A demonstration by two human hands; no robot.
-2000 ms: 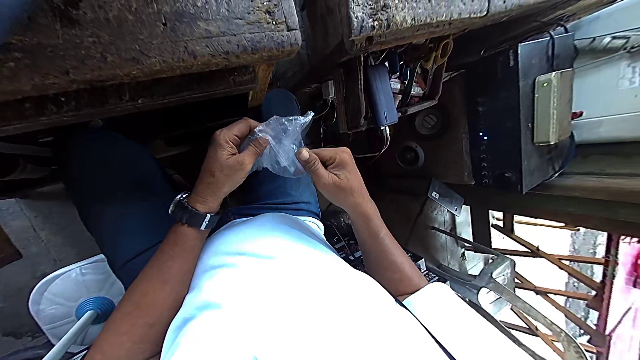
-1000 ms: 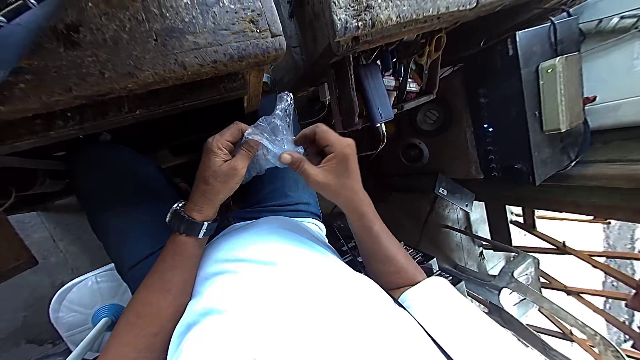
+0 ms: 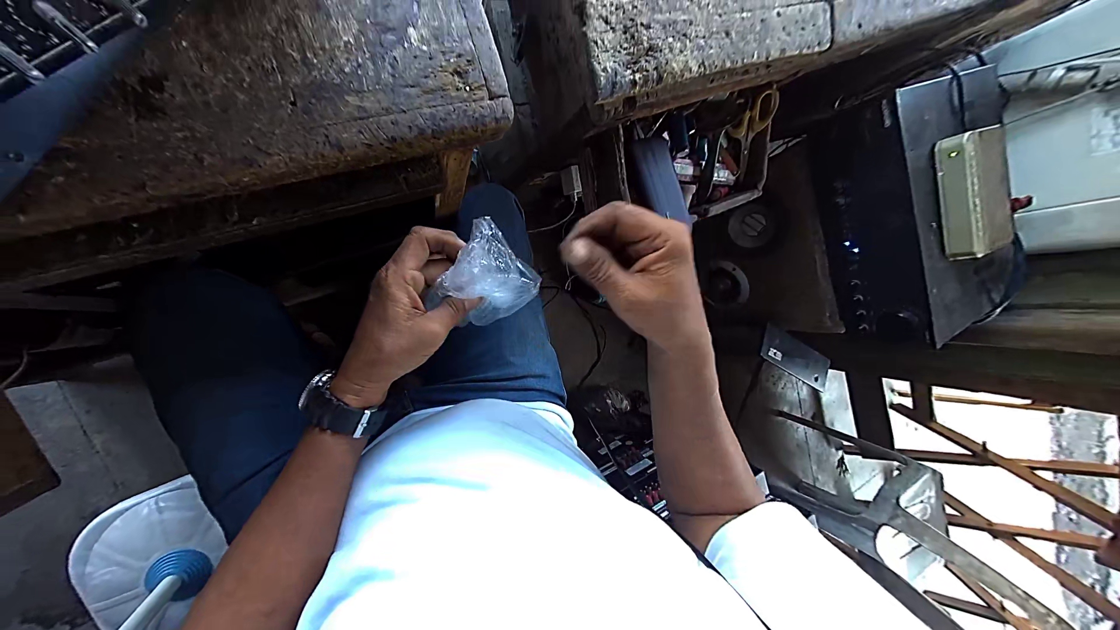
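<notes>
My left hand, with a black-strapped wristwatch, grips a crumpled clear plastic bag between thumb and fingers above my leg. The bag's top sticks up loosely; whether it contains anything cannot be told. To its right, my right hand hangs in the air apart from the bag, its fingers curled and thumb near the index finger. No object shows in it, but the inside of the curl is partly hidden.
Two worn wooden bench tops lie ahead. Below the right one, an open drawer holds yellow-handled scissors and small tools. A black audio unit stands at right, near a metal chair frame. A white basin-like item sits lower left.
My right hand has let go of the plastic bag and moved right, away from it. Earlier both hands held the bag; now only my left hand does.
</notes>
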